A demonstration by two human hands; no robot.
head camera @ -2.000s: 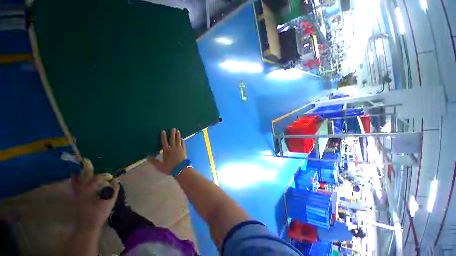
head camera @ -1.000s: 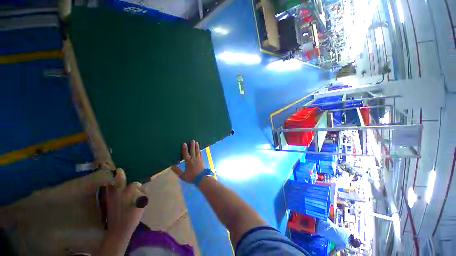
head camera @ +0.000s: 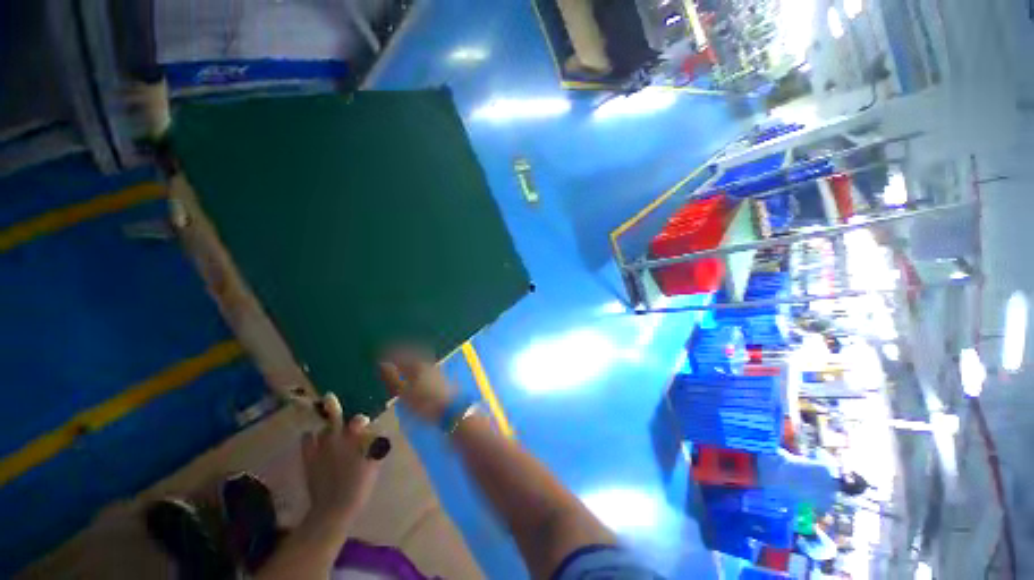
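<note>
A cart with a flat dark green top [head camera: 352, 215] and pale edges lies in front of me, with nothing on it. My left hand [head camera: 340, 459] is closed around a cream pipe at the cart's near corner; the pipe's black round end cap shows beside it. My right hand [head camera: 414, 383], with a blue band at the wrist, is over the near edge of the top. Its fingers are blurred and hold nothing visible; whether they touch the top is unclear.
Tan wooden boards [head camera: 431, 515] and my shoes [head camera: 215, 521] are below. A grey metal frame [head camera: 96, 85] stands beyond the cart's far left corner. Red crates [head camera: 692, 244] on a rack and blue crates [head camera: 731, 408] stand to the right. Blue floor [head camera: 567, 329] has yellow lines.
The green top has moved down in the picture and turned slightly. Both hands remain at its near side; my right hand's fingers are now blurred. My shoes and more of the grey frame have come into view.
</note>
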